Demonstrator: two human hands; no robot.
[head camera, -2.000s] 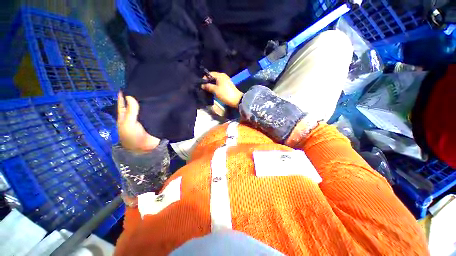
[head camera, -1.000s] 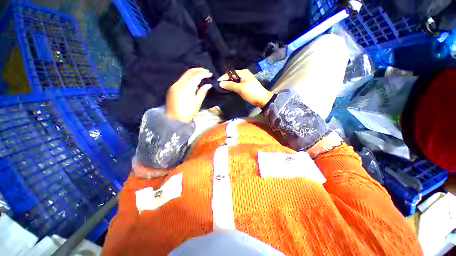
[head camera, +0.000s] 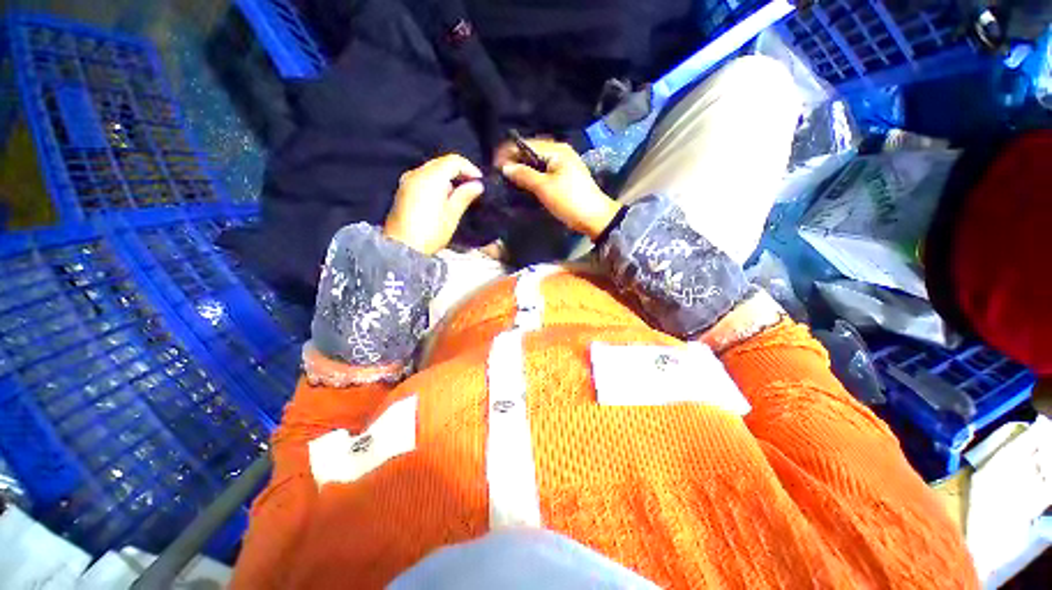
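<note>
A dark navy garment (head camera: 369, 127) lies spread over the lap and beyond it, with a small reddish mark near the top. My left hand (head camera: 434, 203) pinches a dark edge of the garment between thumb and fingers. My right hand (head camera: 558, 182) is just to the right of it, fingers curled around small dark thread snips (head camera: 526, 150) that point up and left. The snips' tips are hard to see against the cloth. A gap of dark cloth shows between the two hands.
Blue grid crates (head camera: 127, 346) stand at the left, and another blue crate (head camera: 888, 46) is at the upper right. Clear plastic bags (head camera: 883, 219) lie at the right beside a person's red sleeve or clothing (head camera: 1001, 248). A pale crate rim (head camera: 721, 52) crosses beyond my knee.
From two seconds ago, my left hand has moved right from the cloth's left edge to near my right hand. Since one second ago, both hands have shifted only slightly, and a little farther apart.
</note>
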